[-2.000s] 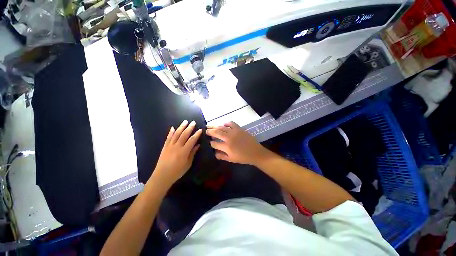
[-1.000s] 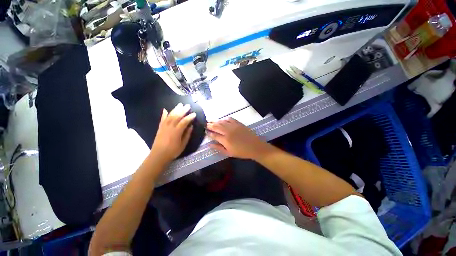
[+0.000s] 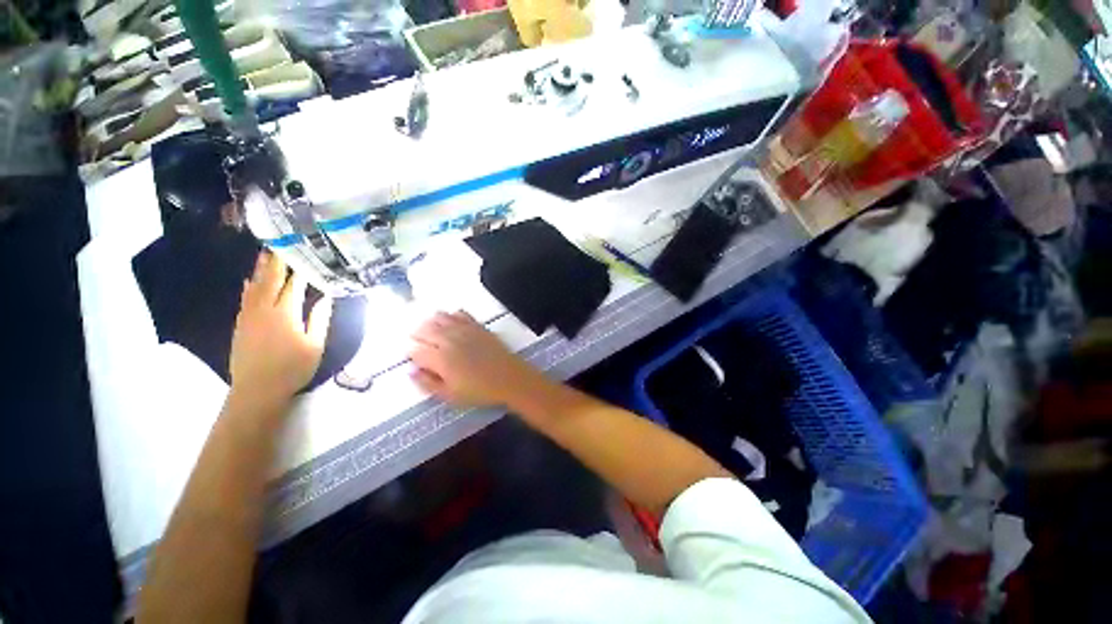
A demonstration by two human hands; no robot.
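A black garment panel (image 3: 201, 287) lies on the white table left of the lit needle area, its rounded end at the presser foot (image 3: 388, 293). My left hand (image 3: 274, 335) lies flat on the panel with fingers spread. My right hand (image 3: 461, 360) rests on the table right of the needle, clear of the panel, fingers bent; whether they hold anything is hidden. A small loop of thread or edging (image 3: 354, 383) shows at the panel's end. Small black cut pieces (image 3: 545, 278) lie stacked right of the needle.
The white sewing machine (image 3: 451, 159) spans the back. A thin blue stick (image 3: 624, 258) and a flat dark rectangle (image 3: 693, 252) lie at the right. A blue basket (image 3: 841, 451) with black pieces stands below the table's front edge. A red tray (image 3: 915, 122) is upper right.
The view has turned right. The panel has moved left from the needle, with my left hand on it. My right hand has come away from the panel's edge.
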